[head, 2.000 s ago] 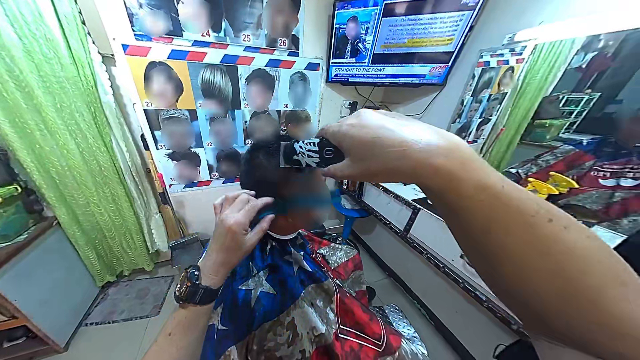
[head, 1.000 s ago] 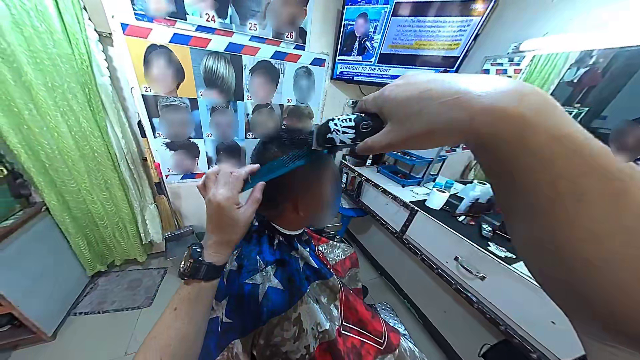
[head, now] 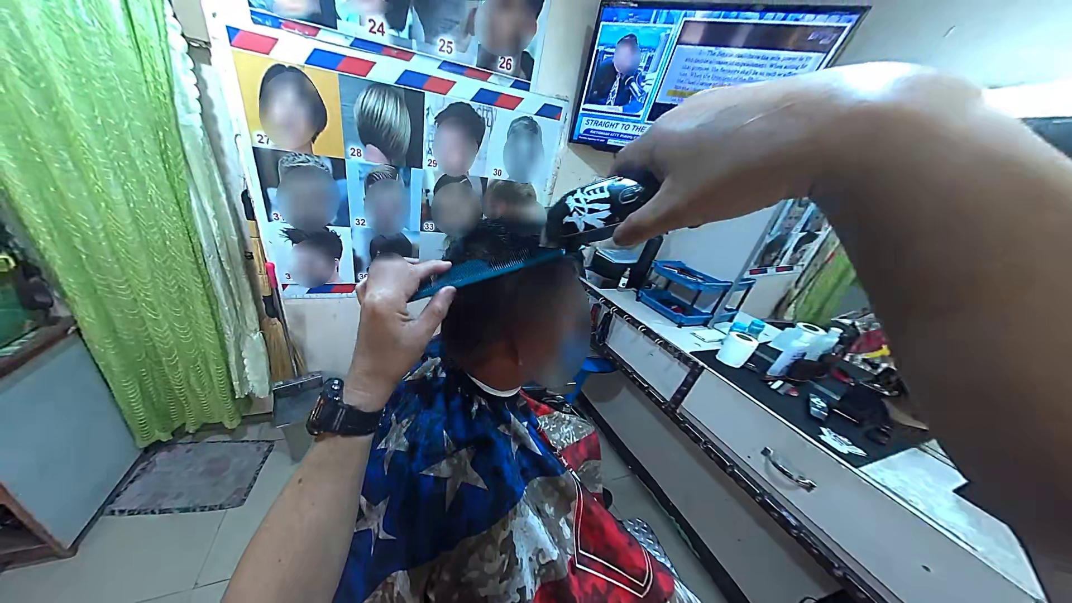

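A person with short dark hair (head: pixel 477 327) sits draped in a barber's cape (head: pixel 452 469) with stars and red and camouflage areas. My left hand (head: pixel 398 314) grips one end of a blue comb (head: pixel 494 270), which lies slanted across the side of the person's hair. In my right hand (head: pixel 670 184) is a black hair clipper (head: pixel 595 209) with white markings, its head at the comb's far end near the top front of the hair. The clipper's blade is too small and dark to make out.
A counter with drawers (head: pixel 754 452) runs along the right, bearing a blue tiered rack (head: pixel 691 289), a white paper roll (head: pixel 737 349) and bottles. A hairstyle poster (head: pixel 335 180) and a television (head: pixel 712 59) are on the wall. A green curtain (head: pixel 109 226) hangs left, above a floor mat (head: pixel 193 476).
Two seconds ago my left hand was lower, by the back of the head; it has risen with the comb. The comb now lies at a slant across the hair, and the clipper meets its far end.
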